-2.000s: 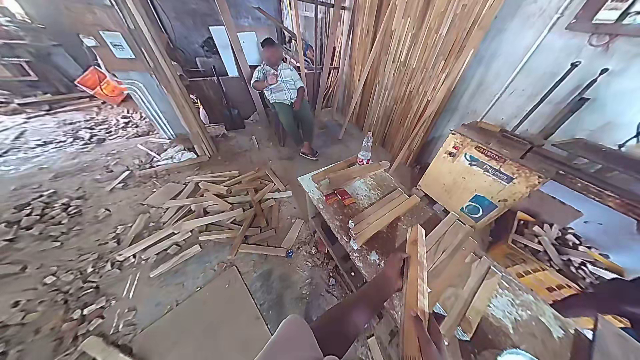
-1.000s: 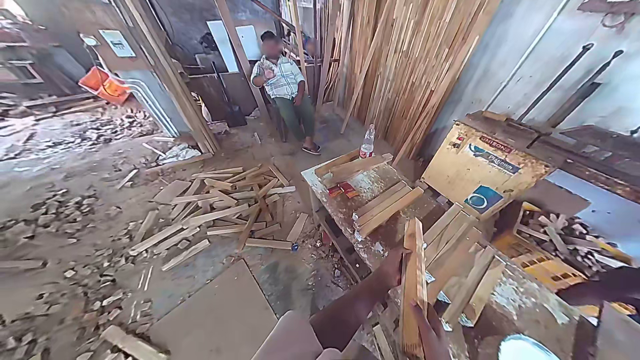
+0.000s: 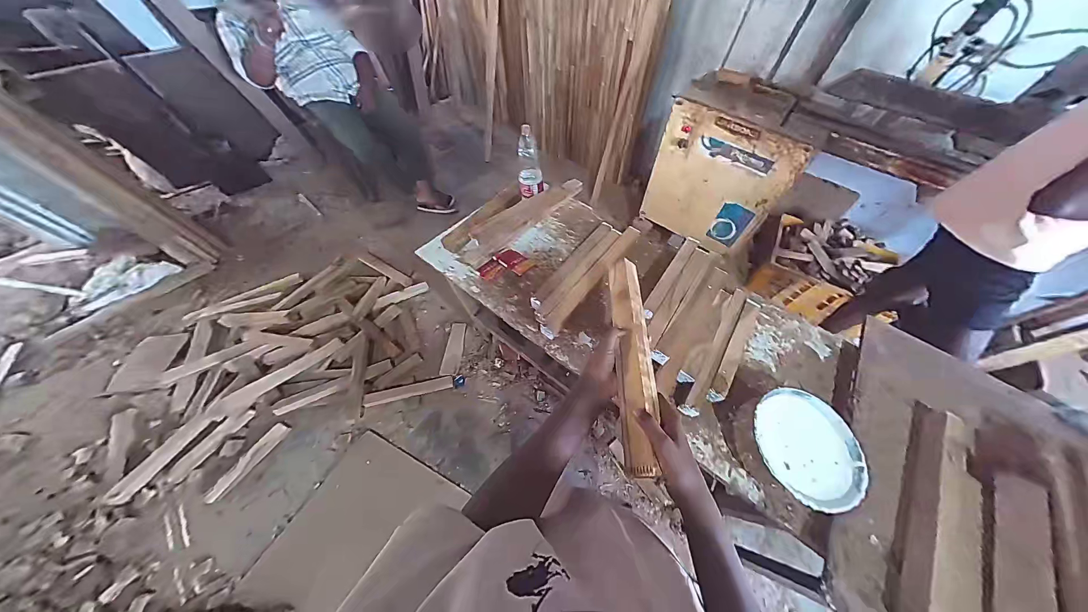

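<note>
A wooden board (image 3: 632, 365) with a notched lower end is held lengthwise between my two hands. My left hand (image 3: 600, 370) grips its left side around mid-length. Lower down, my right hand (image 3: 670, 438) holds its right edge near the notched end. The board is over the near edge of a worn wooden table (image 3: 552, 242). Wooden pieces (image 3: 588, 276) lie on the table beyond the board, and more pieces (image 3: 701, 327) lie to its right, several with whitish ends. A white round dish (image 3: 812, 450) is to the right of my right hand.
A plastic bottle (image 3: 529, 163) and a red packet (image 3: 507, 263) are on the table. Wood offcuts (image 3: 297, 340) are heaped on the floor at left. A seated person (image 3: 327, 85) is beyond; another person (image 3: 994, 221) is at right. A yellow machine cabinet (image 3: 722, 170) and a yellow crate (image 3: 795, 293) stand behind.
The view has swung down and to the right. The white dish now shows in full, and a person has come into view at right. Both hands still hold the board.
</note>
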